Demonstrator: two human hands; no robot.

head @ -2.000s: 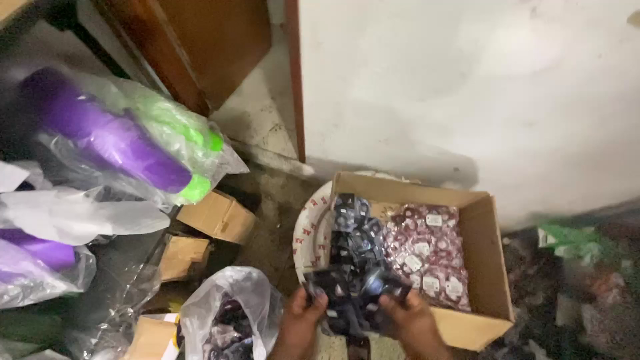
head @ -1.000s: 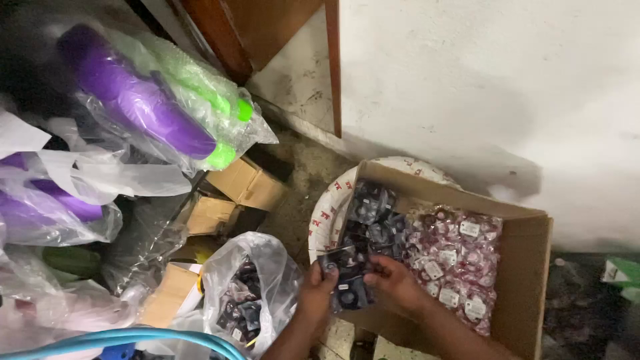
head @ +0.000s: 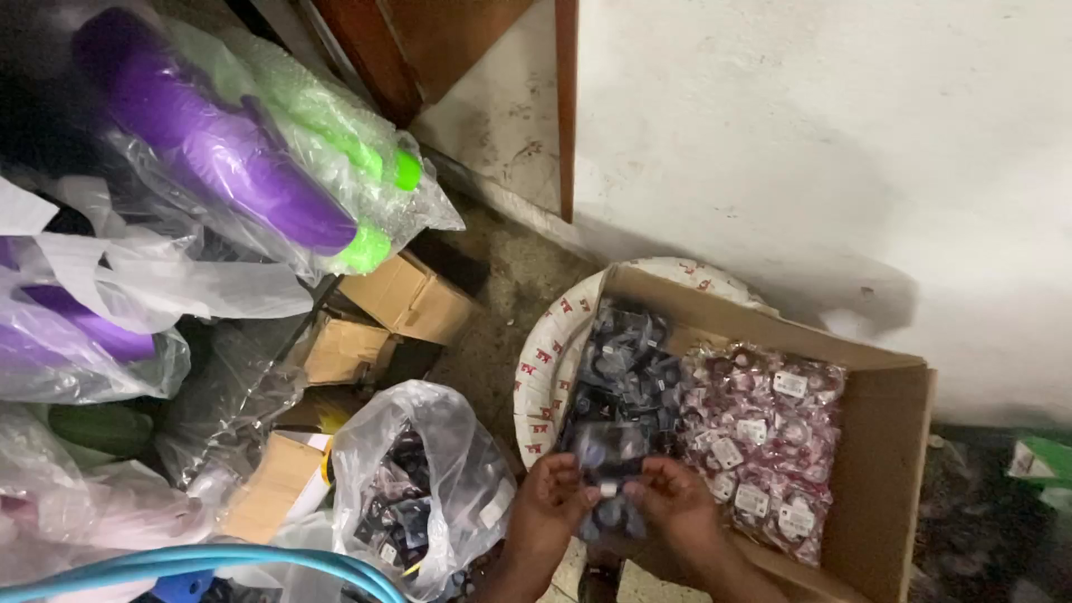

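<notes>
My left hand (head: pixel 557 494) and my right hand (head: pixel 674 494) pinch a small clear plastic packet (head: pixel 610 452) between them, above the near left part of an open cardboard box (head: pixel 875 469). Dark contents show inside the packet, blurred, with a small white label at its lower edge. Within the box, dark packets (head: pixel 624 360) lie along the left side. Reddish-pink packets with white labels (head: pixel 754 435) fill the middle. Left of my left hand stands an open clear plastic bag (head: pixel 469 469) holding more dark packets.
The box rests on a round white wrapped object (head: pixel 540 394) beside a white wall (head: pixel 796 167). Purple rolls in plastic (head: pixel 226 159), small cardboard boxes (head: pixel 410 297) and a light-blue hose (head: pixel 251 553) occupy the left. Green-and-white packaging (head: pixel 1043 461) lies far right.
Two seconds ago my hands held dark packets spread wider apart over the box; now they are close together on one packet. The view has shifted, and the blue hose has come into it.
</notes>
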